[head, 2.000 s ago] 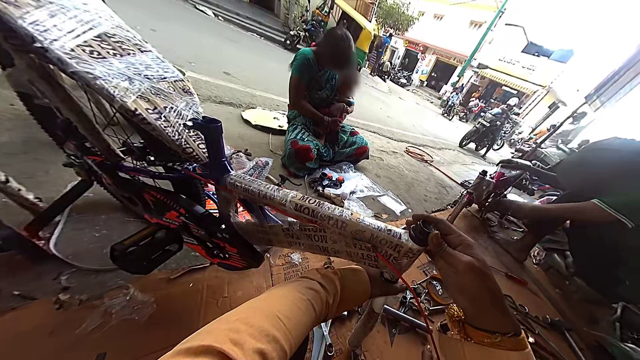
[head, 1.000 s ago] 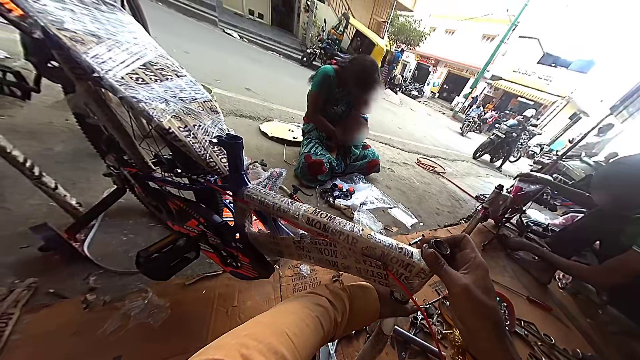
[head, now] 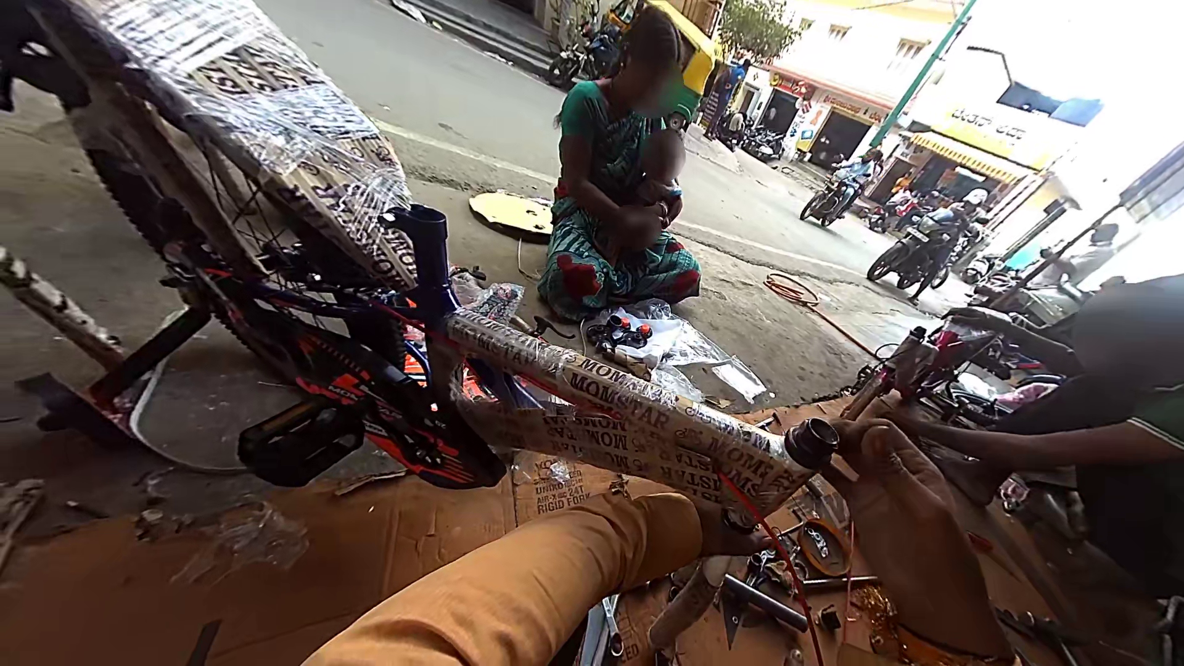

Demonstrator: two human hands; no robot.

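Observation:
A bicycle frame (head: 592, 388), its tubes wrapped in printed paper and plastic, stretches across the view to its head tube (head: 811, 444) at the right. My right hand (head: 893, 490) has its fingertips against a black ring-shaped headset part at the tube's upper end; its exact grip is unclear. My left hand (head: 726, 535) is low by the tube's lower end, mostly hidden behind my sleeve and the frame; what it holds cannot be seen. A red cable (head: 786, 555) hangs between the hands. The black pedal (head: 301, 441) and the seat tube (head: 430, 254) are to the left.
Wrenches (head: 606, 624) and loose metal parts lie on cardboard (head: 444, 546) below. A person (head: 620, 185) holding a child sits beyond the frame, near plastic bags (head: 684, 342). Another person's arm (head: 1036, 449) reaches in from the right by a second bicycle. A coiled hose (head: 791, 289) lies on the ground.
My right hand was raised off the head tube, holding a dark round part; now it is at the tube's upper end. My left hand has stayed low by the tube.

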